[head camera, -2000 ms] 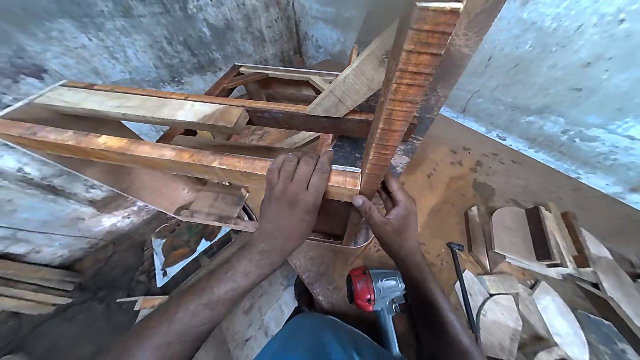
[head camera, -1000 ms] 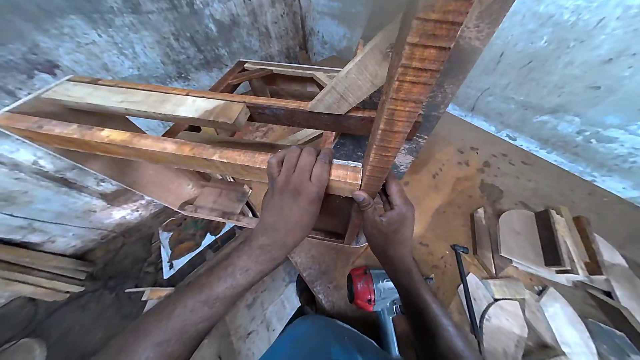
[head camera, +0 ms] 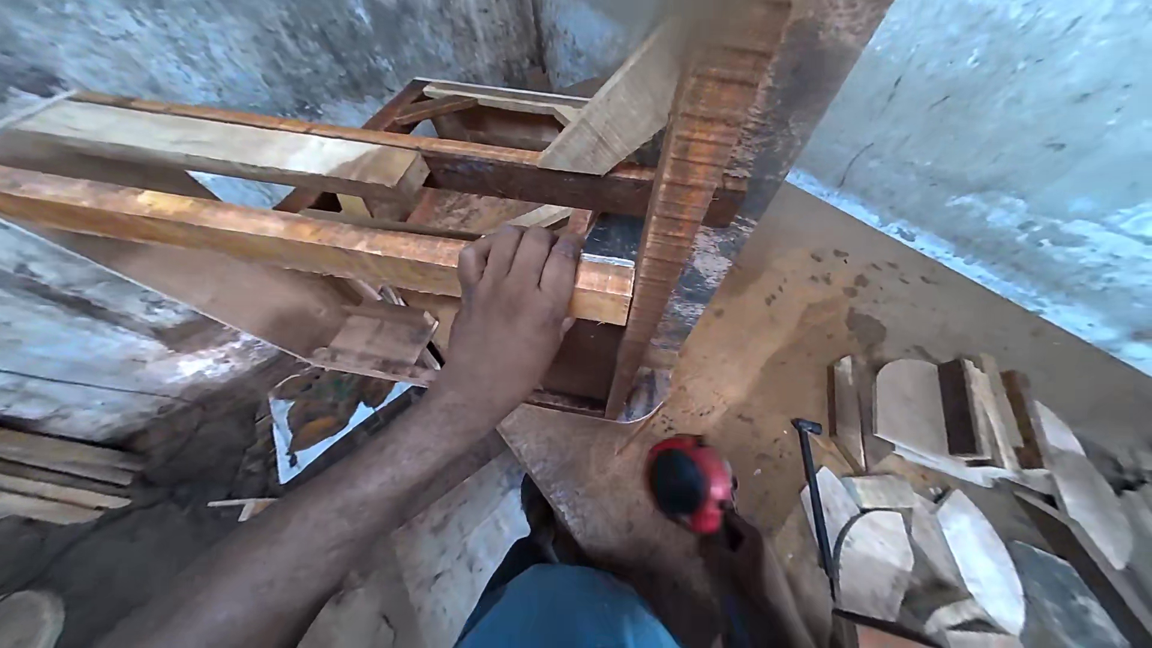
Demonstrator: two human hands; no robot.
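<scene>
My left hand [head camera: 517, 297] grips a long wooden rail [head camera: 360, 238] close to its right end, with the fingers over its top. That end meets an upright wooden post [head camera: 697, 153] of a wooden frame. Low and right of the frame, my right hand [head camera: 733, 549], dark and blurred, holds a red and black pneumatic nailer [head camera: 688, 481] by its handle. A paler board [head camera: 216, 139] lies behind the gripped rail, and a diagonal wooden brace [head camera: 612, 108] runs up toward the post.
Cut wood pieces [head camera: 936, 414] and curved offcuts [head camera: 877, 558] lie on the floor at right, beside a black-handled hammer [head camera: 814, 495]. Wooden strips [head camera: 63, 477] are stacked at lower left. Stained walls [head camera: 999, 144] stand behind the frame and at right.
My right hand has left the joint between rail and post and has taken hold of the nailer, which earlier lay below the frame. My left hand stays on the rail.
</scene>
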